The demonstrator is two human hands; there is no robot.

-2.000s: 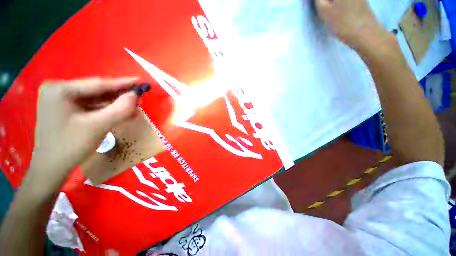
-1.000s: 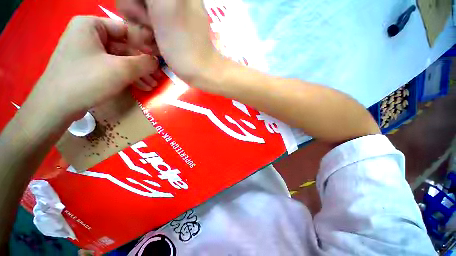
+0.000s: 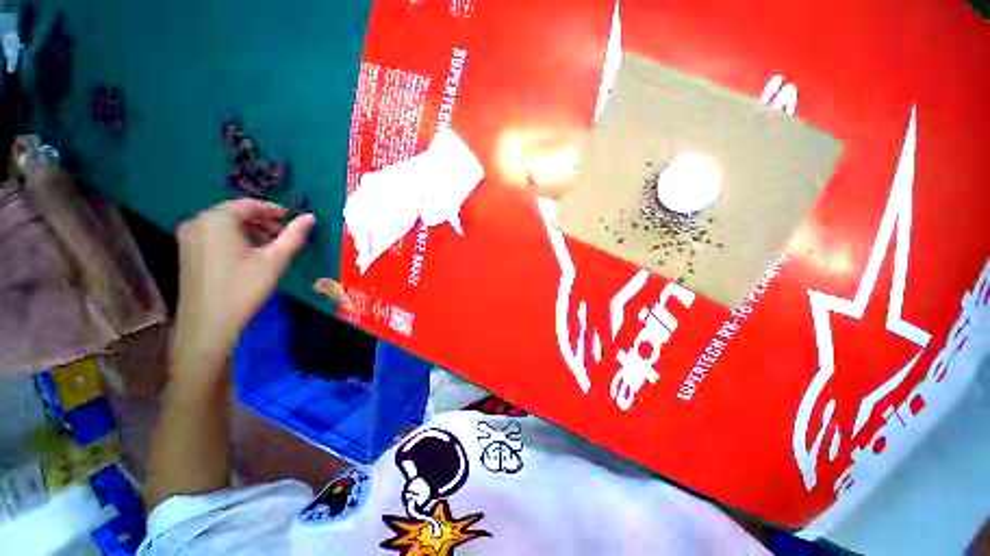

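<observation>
My left hand (image 3: 233,272) is over the green surface at the left, thumb and index finger near each other. A small dark part (image 3: 301,205) shows at its fingertips; whether it is gripped or lies behind them I cannot tell. More small dark parts (image 3: 255,163) lie loosely on the green surface just beyond the hand. A tan cardboard pad (image 3: 609,129) on the red printed sheet (image 3: 494,293) bears a white round cap (image 3: 688,182) with tiny dark specks (image 3: 678,230) scattered beside it. My right hand is out of view.
A crumpled white wipe (image 3: 413,196) lies on the red sheet's left end, near a tan scrap (image 3: 331,290). A blue crate (image 3: 396,396) with dark contents is below the bench edge. Another person's sleeve (image 3: 65,272) is at the far left. A white sheet (image 3: 934,478) shows lower right.
The view has swung to the left. My left hand has moved from the red sheet to the green surface with the dark parts. My right hand, beside it earlier, has gone out of view.
</observation>
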